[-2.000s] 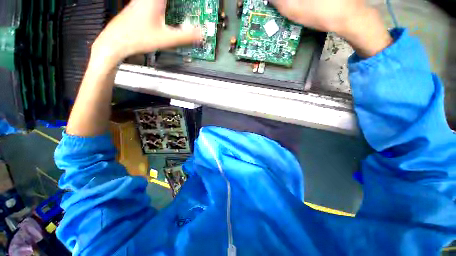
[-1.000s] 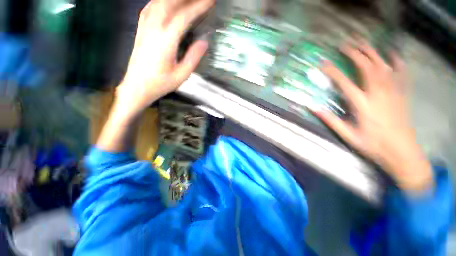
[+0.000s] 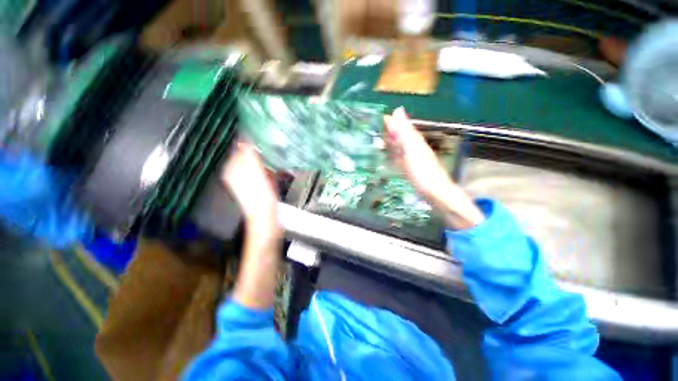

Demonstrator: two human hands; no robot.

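A large green printed circuit board (image 3: 316, 130), blurred by motion, is held up between my two hands over the conveyor. My left hand (image 3: 251, 178) is at its lower left side, beside the board stack (image 3: 189, 149). My right hand (image 3: 418, 160) is at its right end, fingers pointing up. Below it, a solder pallet (image 3: 398, 229) lies on the conveyor with green boards (image 3: 401, 201) in it. The held board hides the pallet's upper part. Blur hides the exact finger contact.
The conveyor's silver front rail (image 3: 364, 239) runs across in front of me. Behind is a green bench (image 3: 513, 100) with a white bottle (image 3: 487, 62), a brown square base (image 3: 407, 71) and a round pale-blue fan (image 3: 658, 78). A brown cardboard box (image 3: 160, 305) is low at left.
The view has swung to show the stack and bench. My hands, earlier over the pallet and apparently without a lifted board, now have a large board between them.
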